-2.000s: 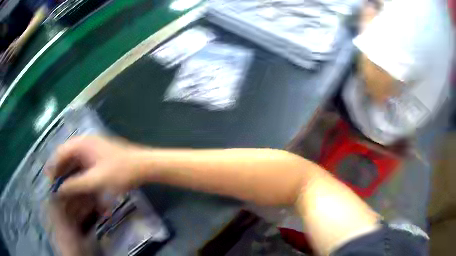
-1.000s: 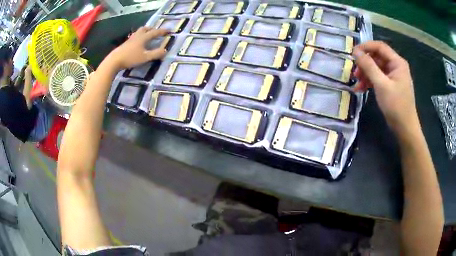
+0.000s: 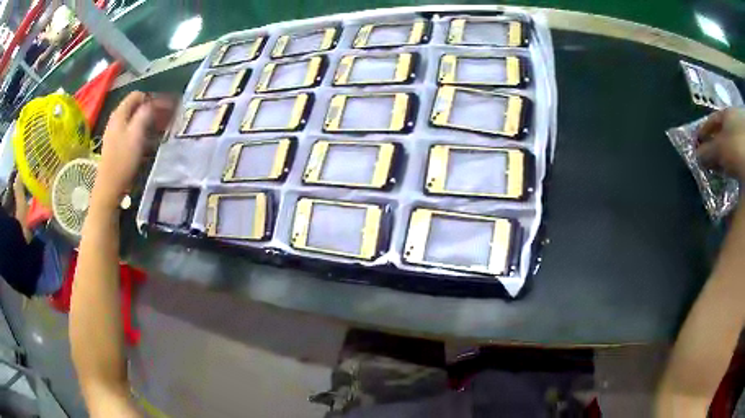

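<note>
A pale pocketed tray (image 3: 399, 196) holds rows of phone frames, most with gold end plates (image 3: 336, 229). The front left frame (image 3: 173, 207) looks all black. The pocket behind it (image 3: 181, 163) is empty. My left hand (image 3: 135, 135) is raised at the tray's left edge, blurred, with a dark thing at its fingers that looks like a phone frame seen edge-on. My right hand (image 3: 725, 140), cut off by the right edge, is over a clear crinkled bag of small parts (image 3: 709, 184), fingers bent down onto it; what they pinch is hidden.
A pale card with dark marks (image 3: 709, 85) lies behind the bag. The dark green bench mat (image 3: 608, 180) runs right of the tray. A yellow fan (image 3: 51, 135) and a white fan (image 3: 78, 196) stand left, near a person's dark sleeve (image 3: 20, 257) and a red stool (image 3: 131, 302).
The view has shifted. My left hand has moved off the tray to its left edge, and a black frame has left its pocket. My right hand has moved from the tray to the bag.
</note>
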